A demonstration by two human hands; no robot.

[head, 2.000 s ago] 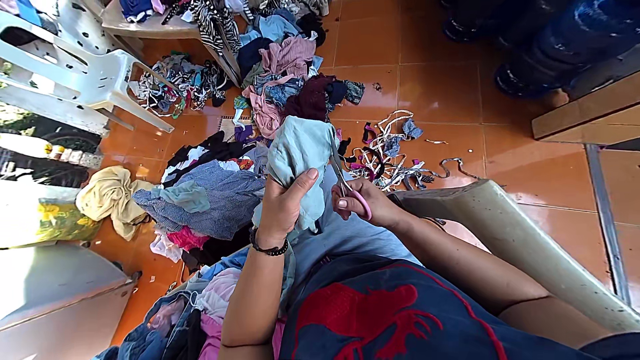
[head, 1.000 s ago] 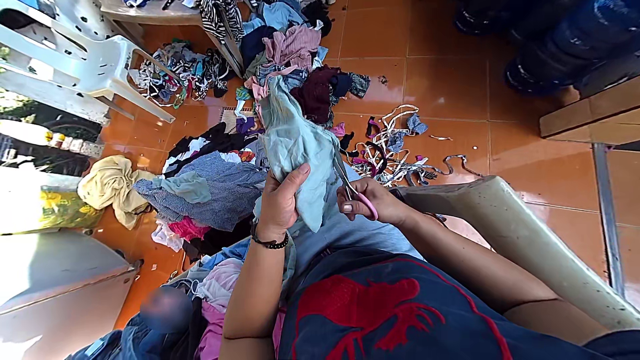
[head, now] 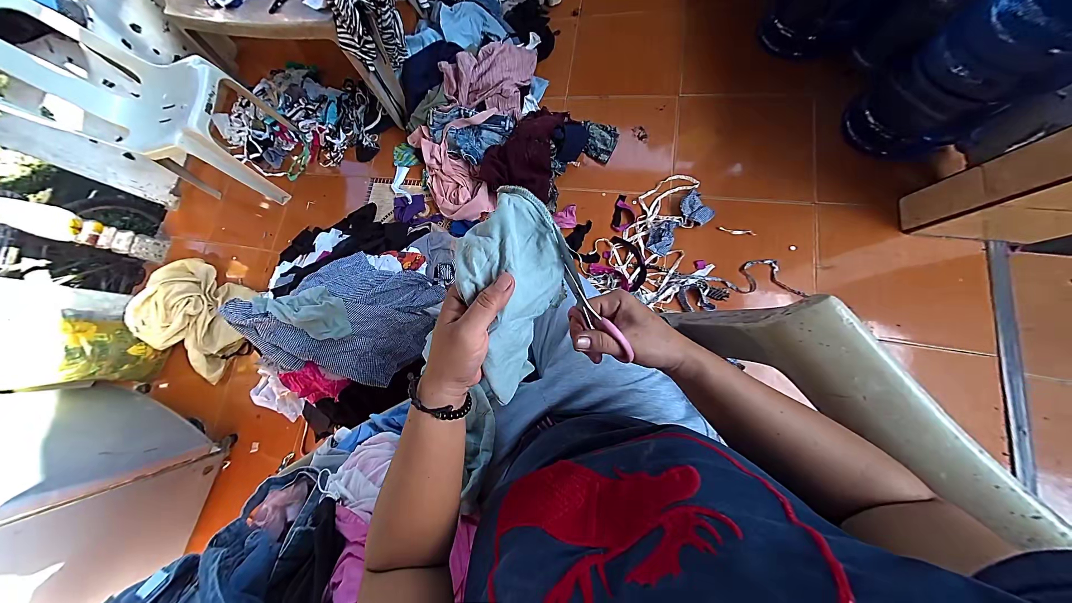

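Note:
My left hand [head: 471, 335], with a dark beaded bracelet at the wrist, grips a pale green cloth [head: 512, 260] between thumb and fingers. Pink-handled scissors [head: 615, 335] are in my right hand [head: 628, 328], and their blades point up along the cloth's right edge. Whether the blades are closed on the fabric cannot be told. The cloth hangs over my lap, above light blue-grey trousers [head: 603, 377].
Heaped garments [head: 368, 310] lie on the tiled floor to the left, with more clothes [head: 494, 100] ahead. Cut strips [head: 662, 243] lie beyond my right hand. A plastic chair [head: 167, 100], a chair armrest [head: 804, 335] and large blue bottles [head: 938, 84] stand around.
The green cloth hung out toward the clothes ahead one second ago; now it is gathered shorter in my left hand. The scissors remain in my right hand beside it.

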